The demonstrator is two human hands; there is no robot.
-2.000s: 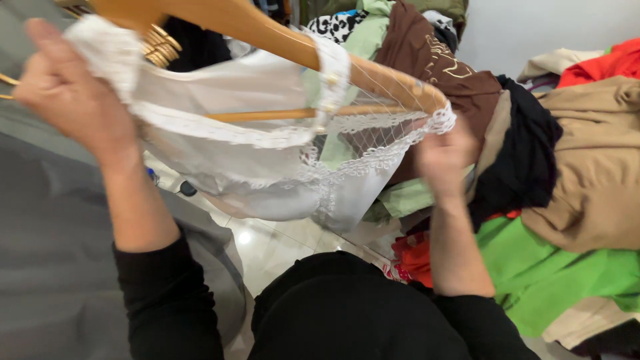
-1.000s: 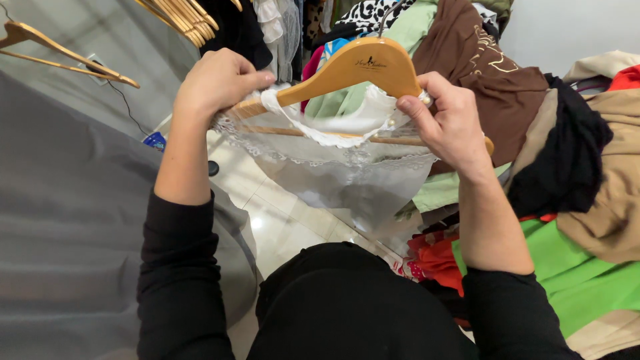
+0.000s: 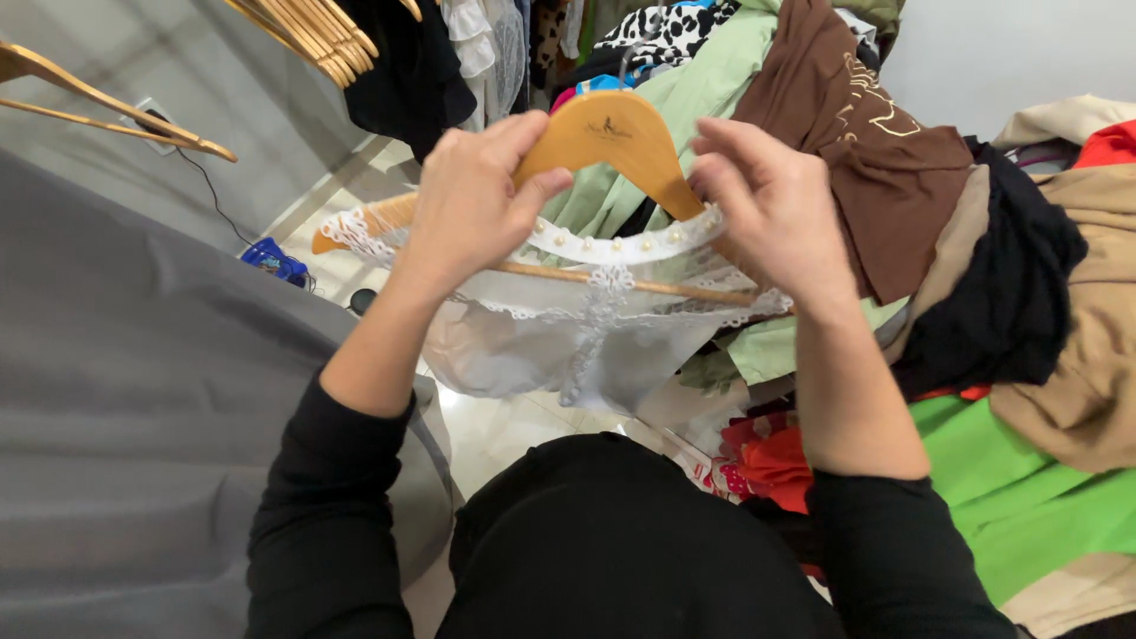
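A wooden clothes hanger (image 3: 612, 124) with a metal hook and a crossbar is held up before me. On it hangs a sheer white lace garment (image 3: 603, 346) whose collar (image 3: 612, 247) carries pearl-like beads. My left hand (image 3: 479, 191) grips the hanger near its neck, thumb in front, at the left end of the collar. Beside the other arm of the hanger is my right hand (image 3: 763, 195), fingers curled and slightly blurred at the collar's right end; whether it grips anything is unclear. The lace shoulders lie over both ends of the hanger.
Piled clothes stand at the right: a brown garment (image 3: 861, 133), a black one (image 3: 994, 293) and a bright green one (image 3: 1038, 488). Wooden hangers (image 3: 311, 35) hang at the upper left. A grey curtain (image 3: 160, 382) covers the left side. A blue object (image 3: 273, 261) lies on the floor.
Two seconds ago the hanger was tilted, with my hands wide apart on the garment. Since the last earlier frame, the beaded collar has come to lie in front, facing me, below the hanger's neck.
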